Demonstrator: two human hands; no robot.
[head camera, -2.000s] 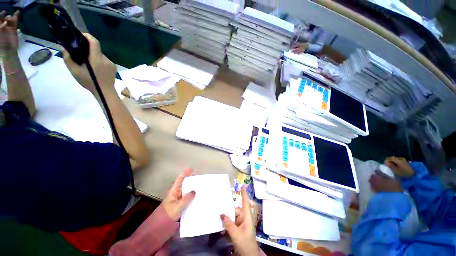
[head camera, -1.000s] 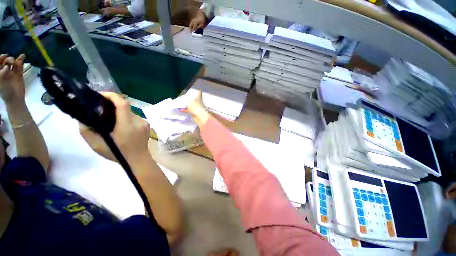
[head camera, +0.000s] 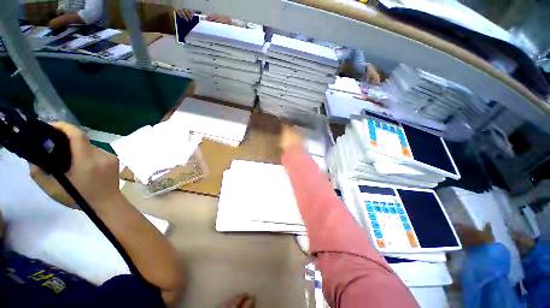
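Note:
My right hand (head camera: 292, 139), in a pink sleeve, reaches forward over the bench. It is small and blurred, so its grip cannot be told. It is just beyond a pile of white slabs (head camera: 256, 195), back side up. Only the fingertips of my left hand (head camera: 241, 301) show at the bottom edge; what they hold is hidden. Loose white sheets (head camera: 151, 147) lie over a clear shallow tray (head camera: 181, 177) at the left.
Learning tablets (head camera: 410, 219) are stacked at the right, keypads and black screens up. Tall stacks of white units (head camera: 223, 66) stand at the back. At the left, a person's hand (head camera: 96, 171) holds a black corded device (head camera: 36, 141). Blue sleeves (head camera: 488, 271) show at the right.
My right hand has moved from the loose sheets at the tray rightward, beyond the white slabs. Two seconds ago both hands were on a white sheet; it is no longer seen between them.

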